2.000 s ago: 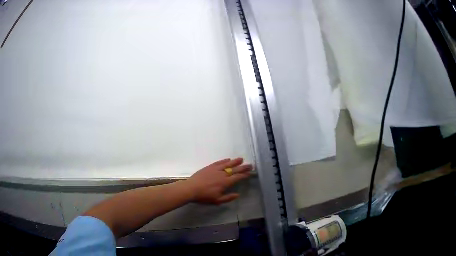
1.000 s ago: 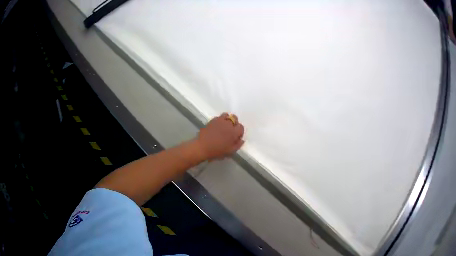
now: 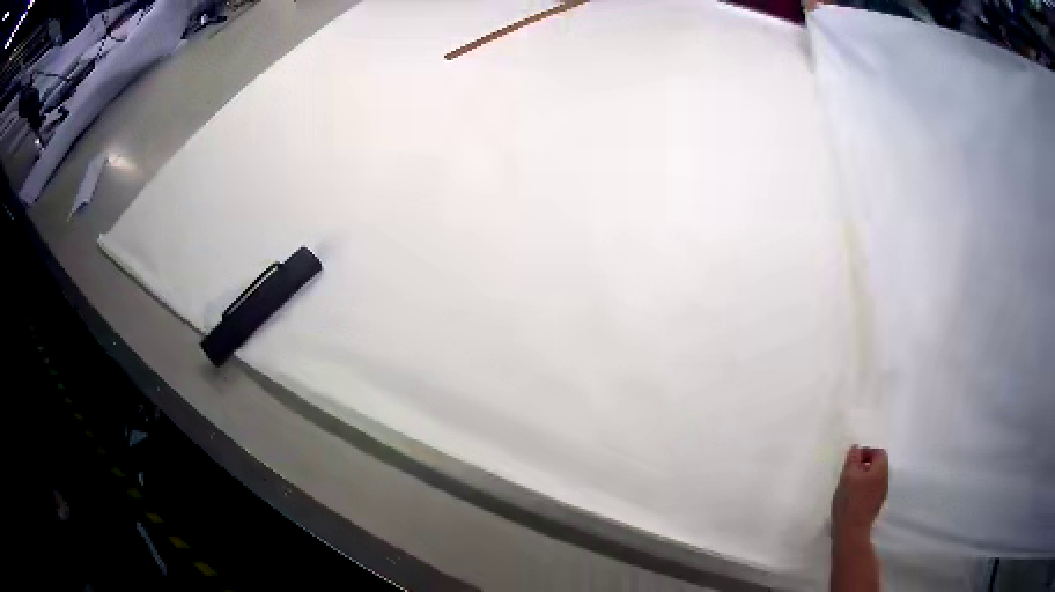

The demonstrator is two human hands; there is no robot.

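A wide white fabric ply (image 3: 960, 266) lies over the right part of the white fabric lay (image 3: 521, 254). Its leading edge runs from the far side down to my right hand (image 3: 862, 480). My right hand, at the lower right, is closed on the near end of that edge. My left hand is out of the picture. A black cloth weight (image 3: 264, 305) with a thin handle lies at an angle across the near edge of the lay.
A thin brown stick (image 3: 515, 30) lies on the far part of the lay. A white scrap (image 3: 89, 185) is on the table (image 3: 174, 110) at the left, with bundled white material (image 3: 98, 87) beyond. The table's dark metal edge (image 3: 249, 503) curves along the near side. Dark red shows at the far side.
The view has swung left; the track and my left hand are gone from it. My right hand has come in at the right, holding a ply edge. The whole cloth weight now shows.
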